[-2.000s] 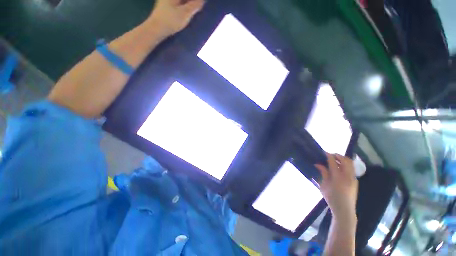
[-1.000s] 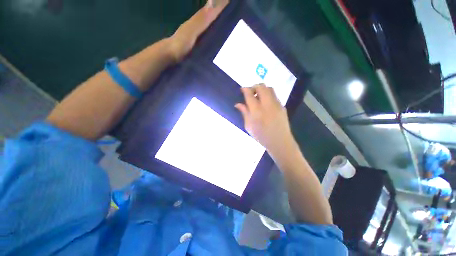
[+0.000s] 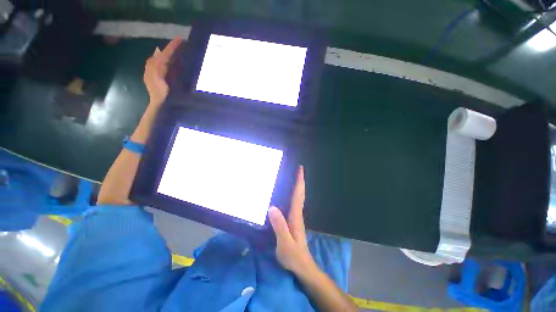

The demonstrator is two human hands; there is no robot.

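Two tablets with glowing white screens lie in a black foam tray (image 3: 143,183) on the dark-green bench. The far tablet (image 3: 251,70) is above the near tablet (image 3: 219,175) in the picture. My left hand (image 3: 158,73) is at the tray's far left edge, fingers along its side; a blue band is on the wrist. My right hand (image 3: 291,228) grips the tray's near right corner, thumb on top beside the near screen and fingers along the side.
A label roll (image 3: 474,124) lies at the right, its strip (image 3: 457,189) unrolled over the bench's near edge. Another black tray (image 3: 518,177) is at the far right. Blue stools (image 3: 491,286) stand on the floor. A pale strip (image 3: 420,76) runs along the bench.
My right hand has left the far screen and moved to the tray's near right corner. The far screen's blue icon is gone. The view has turned and shows more bench at the right.
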